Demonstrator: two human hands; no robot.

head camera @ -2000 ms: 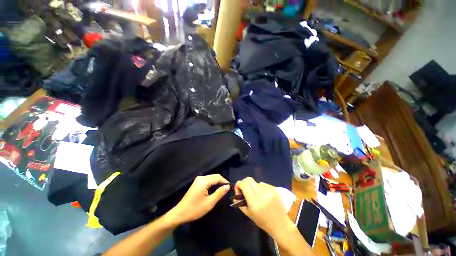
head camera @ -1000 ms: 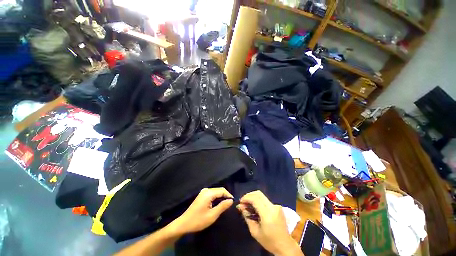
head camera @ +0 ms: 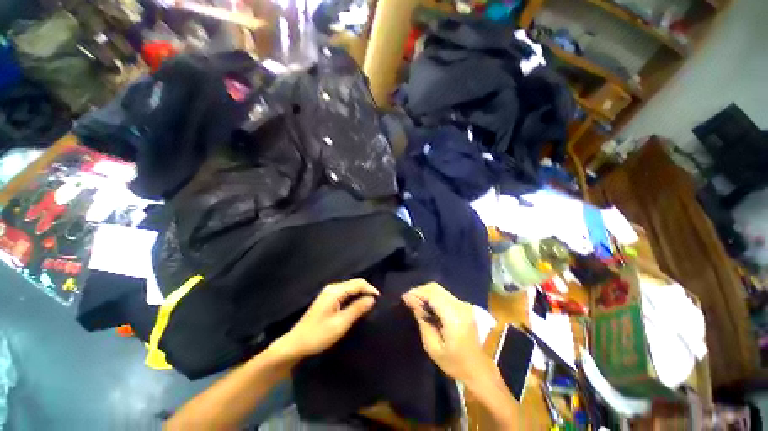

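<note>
Black garment cloth [head camera: 312, 248] lies over the table edge and hangs down in front of me. My left hand [head camera: 333, 317] pinches thumb and fingertips at the cloth, at the lower centre. My right hand [head camera: 444, 324] is just to its right, a small gap apart, thumb and forefinger together. A small dark object shows within the right hand's curled fingers, too blurred to name. Any thread or needle between the hands is too fine to see.
A glossy black jacket [head camera: 253, 185] lies behind the cloth, a navy garment [head camera: 446, 227] right of centre. A yellow strip [head camera: 173, 320] hangs at left. At right are a smartphone [head camera: 514, 360], a jar [head camera: 522, 266] and a green and red carton [head camera: 620, 341].
The hands are slightly farther apart than before. The view tilted up and then back down, so the whole scene shifted in the picture. The garments look the same.
</note>
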